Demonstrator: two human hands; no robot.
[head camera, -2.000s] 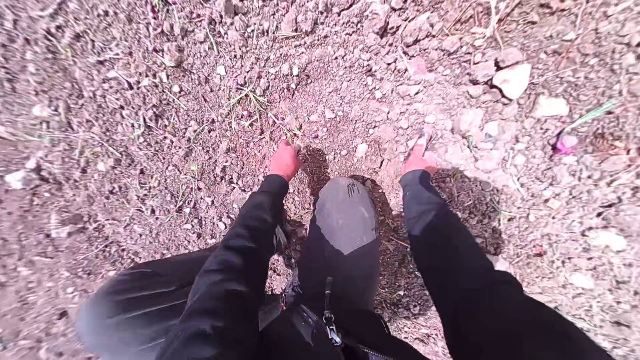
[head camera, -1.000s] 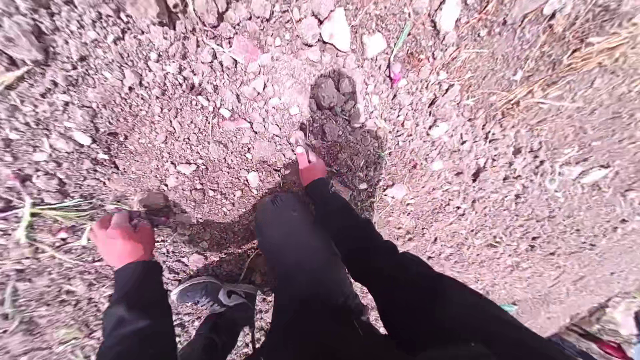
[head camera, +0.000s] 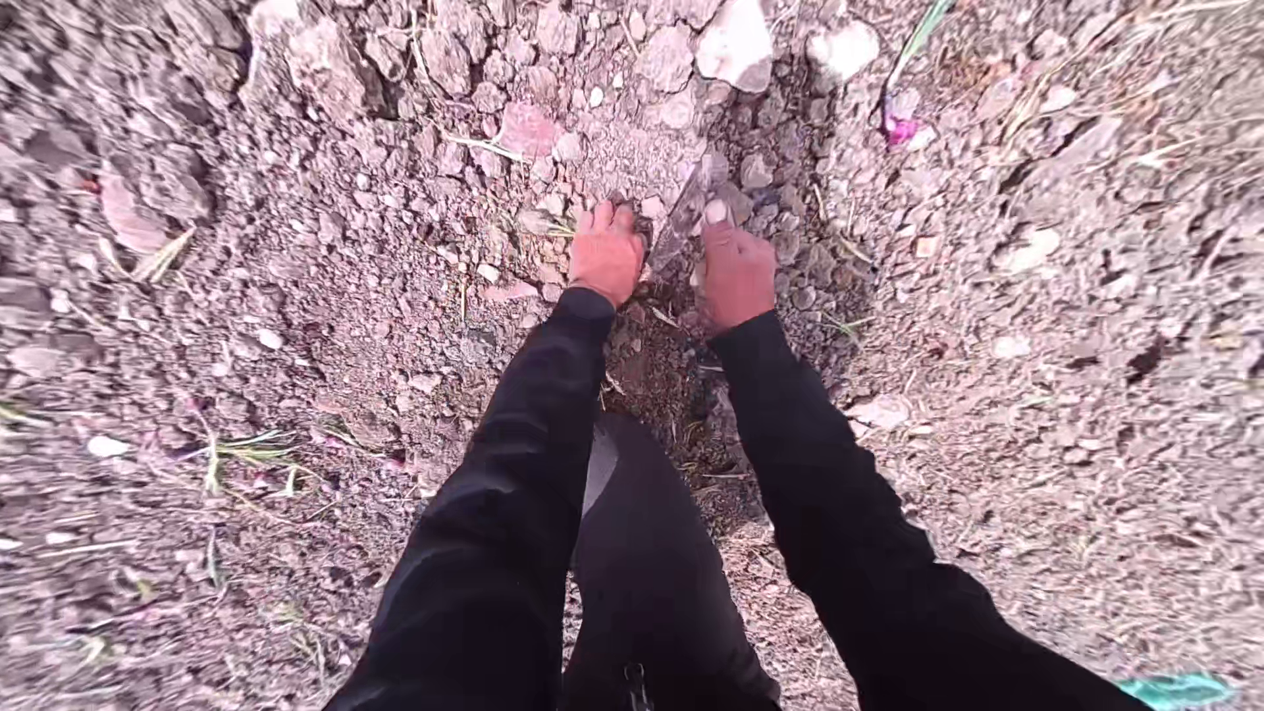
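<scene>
My left hand rests on the stony soil with its fingers bent down among small clods; whether it grips anything is hidden. Close by on the right, my right hand is curled, its thumb pointing forward. A flat greyish blade-like piece lies between the hands and seems to come from under the right one, but its kind and the hold on it are unclear. A reddish stone sits a little ahead of my left hand.
Pale stones lie ahead, with a green-leaved plant with a magenta base to their right. Pulled-looking green plants lie at the left. My bent knee is below the hands. Something green shows at the lower right corner.
My left hand has moved from the plants at the left to the soil beside my right hand. The view has shifted.
</scene>
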